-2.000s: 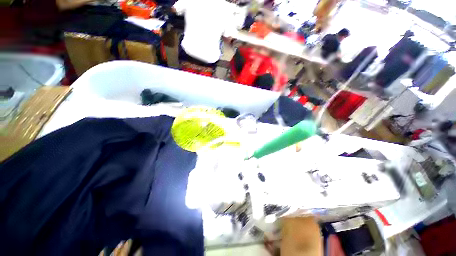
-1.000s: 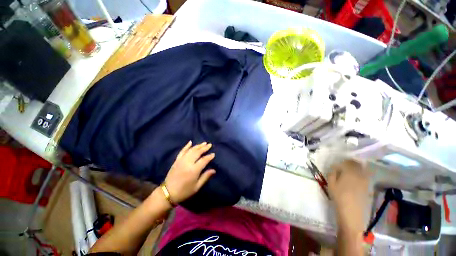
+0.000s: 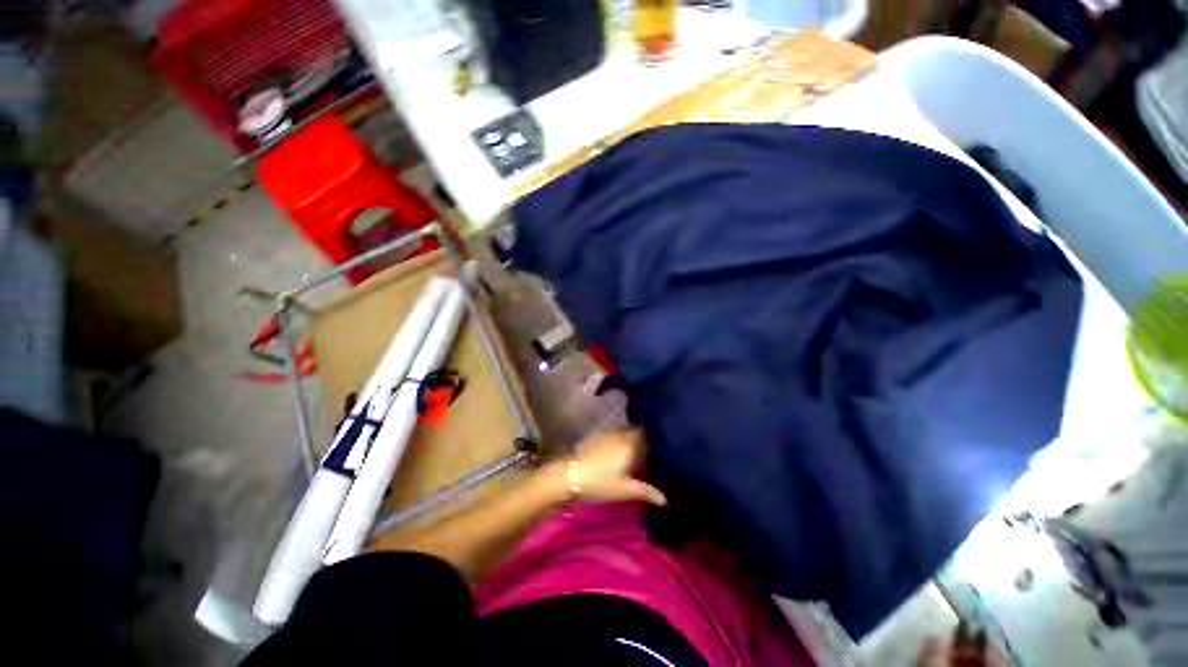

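Observation:
The large navy cloth (image 3: 834, 313) lies in loose folds over the white table and hangs over its front edge. My left hand (image 3: 612, 469) is at the cloth's lower left edge, over my lap, with the thumb out; its other fingers are partly hidden, and I cannot tell if they grip the cloth. My right hand (image 3: 964, 649) is small, blurred and cut off by the bottom edge, near the machine bed; its hold is unclear. The sewing machine (image 3: 1107, 560) is blurred at the lower right, with lamp light falling on the cloth's right edge.
A cardboard or wooden strip (image 3: 782, 81) edges the table at the back. A pale blue tub (image 3: 1081, 143) and lime green fan (image 3: 1163, 345) are at right. A metal-framed stand (image 3: 489, 313) with white rolls (image 3: 378, 443), and a red stool (image 3: 319, 183), are at left.
The view has swung left and down. My left hand has gone from flat on top of the cloth to its lower left edge. My right hand now shows only at the bottom edge.

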